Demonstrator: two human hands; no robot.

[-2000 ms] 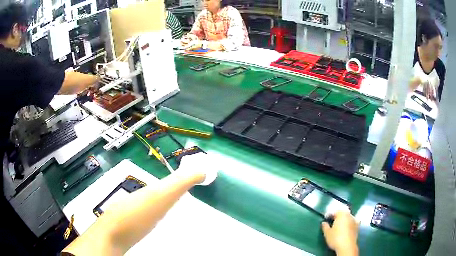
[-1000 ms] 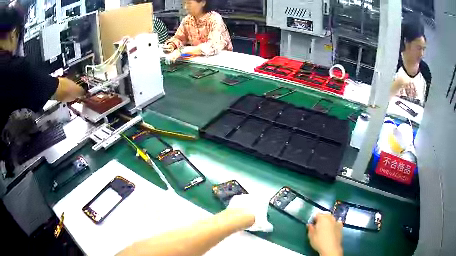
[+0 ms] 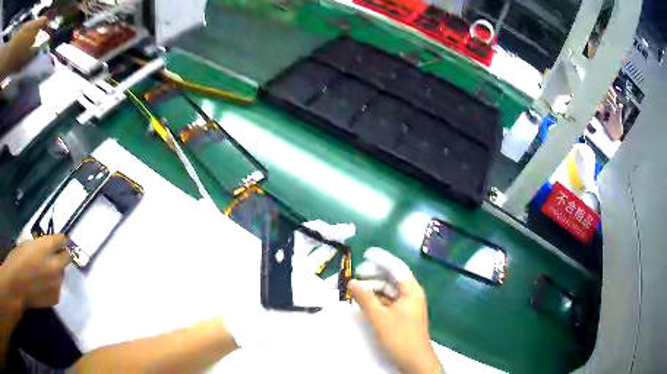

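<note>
My left hand (image 3: 306, 276), in a white glove, is under a black phone middle frame (image 3: 276, 266) with orange patches; its white fingers show past the far edge. The glove blends with the white sheet (image 3: 168, 292). My right hand (image 3: 391, 299), with white finger coverings, pinches the frame's right end. The frame is tilted above the sheet's edge and blurred; whether a second frame lies against it I cannot tell. Another frame (image 3: 252, 175) lies on the green belt (image 3: 314, 164) just beyond it.
Another person's hand (image 3: 36, 274) holds one of two frames (image 3: 130, 188) on the sheet's left. A frame (image 3: 428, 252) lies on the belt at right, a blurred one (image 3: 559, 299) farther right. Beyond are a large black tray (image 3: 387, 117), yellow strap (image 3: 157, 128), post and red-labelled bin (image 3: 570, 212).
The view has tilted down and turned. My hands have come together on a frame over the sheet's edge. Another person's hand has entered at left, where a second frame now shows on the sheet.
</note>
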